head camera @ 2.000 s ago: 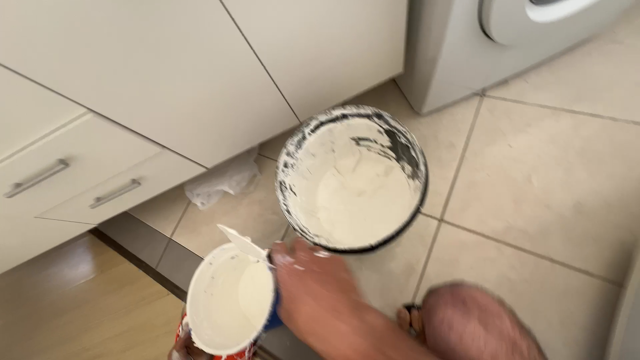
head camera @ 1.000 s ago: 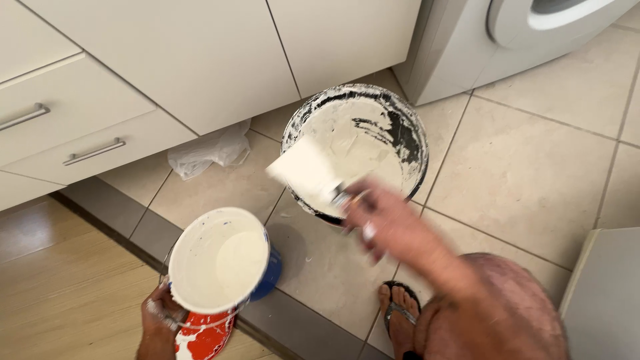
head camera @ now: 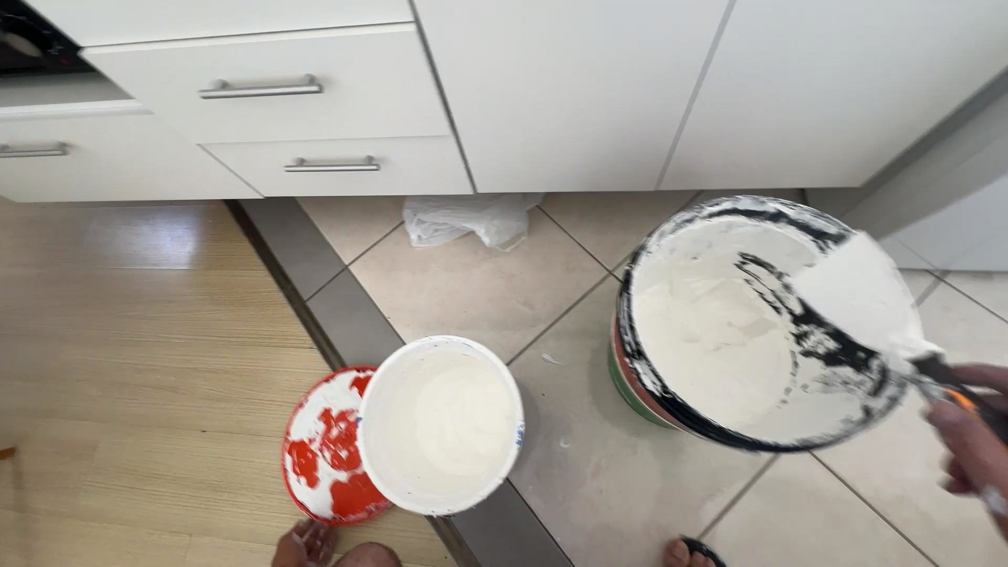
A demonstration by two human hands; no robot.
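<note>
My right hand (head camera: 972, 437), at the right edge, is closed around the dark and orange handle of a broad putty knife (head camera: 858, 295). White compound coats its blade, which lies over the right rim of a large black bucket (head camera: 709, 346) holding thick white compound. Left of it, a smaller white bucket (head camera: 441, 425) with smooth white compound inside partly covers a red lid (head camera: 339, 449) smeared with white. My left hand (head camera: 307, 543) is at the bottom edge just below the lid, its fingers near the lid's edge; whether it touches the lid is unclear.
White cabinets with drawers (head camera: 335, 87) run along the top. A crumpled clear plastic bag (head camera: 468, 220) lies at their base. A grey strip (head camera: 354, 315) divides the wood floor from the tiles. A foot in a flip-flop (head camera: 689, 554) shows at the bottom, and a knee is beside my left hand.
My left hand has let go of the small bucket, which it held one second ago. My right hand has carried the putty knife to the large bucket's right rim. The view has shifted.
</note>
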